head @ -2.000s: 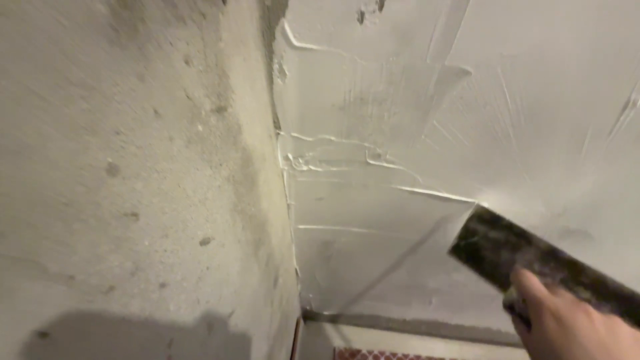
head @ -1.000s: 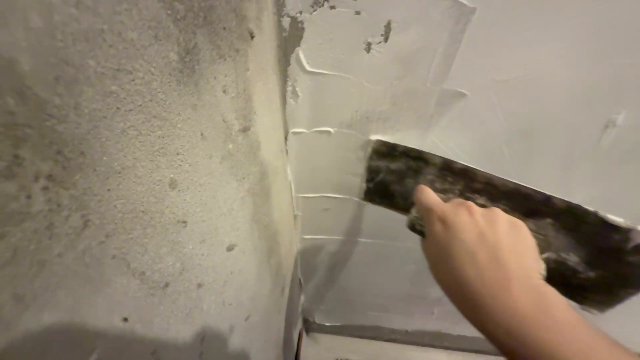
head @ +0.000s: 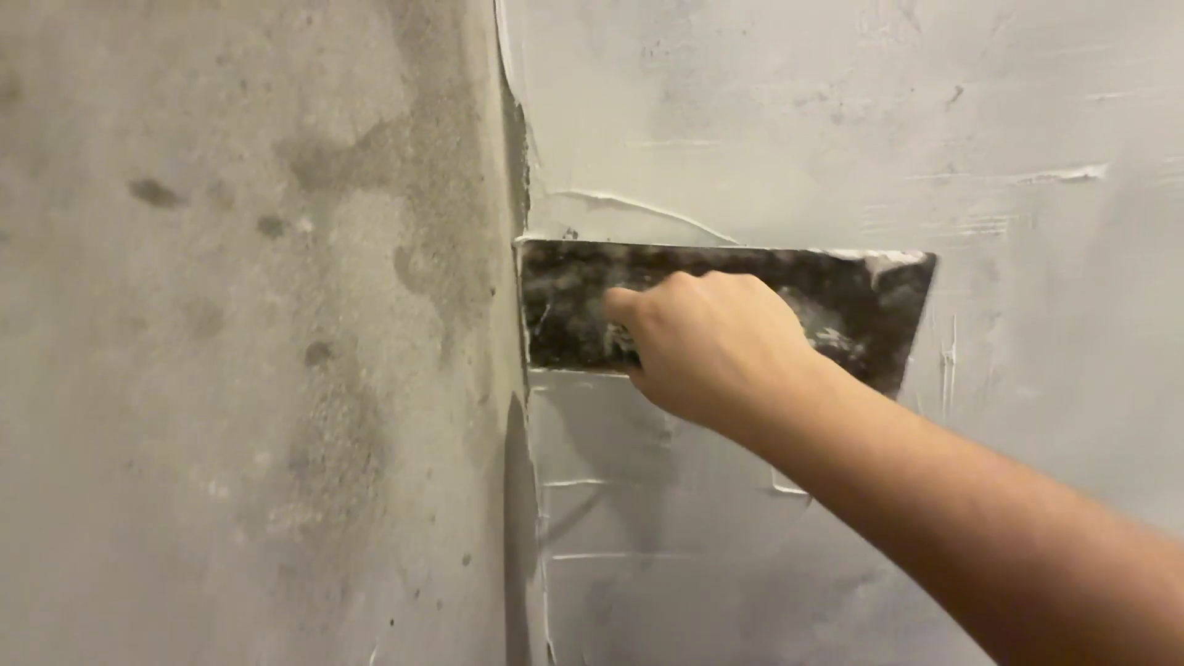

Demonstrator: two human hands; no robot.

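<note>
My right hand point(head: 717, 347) is closed around the handle of a plastering trowel point(head: 860, 305), and the handle is mostly hidden by my fingers. The wide dark blade lies nearly level against the wall coated in pale wet plaster point(head: 684, 592). Its left end meets the inside corner. White plaster clings along the top edge of the blade, mostly at its right end. Thin raised ridges cross the coat above and below the blade. My left hand is out of view.
A bare, stained concrete wall point(head: 277, 416) fills the left side and meets the plastered wall at a vertical corner. A narrow uncoated strip point(head: 514, 157) runs down the upper part of this corner.
My right hand and the trowel have moved left and up the wall, and the blade now reaches the corner. The view has tilted upward; the bottom edge of the wall no longer shows.
</note>
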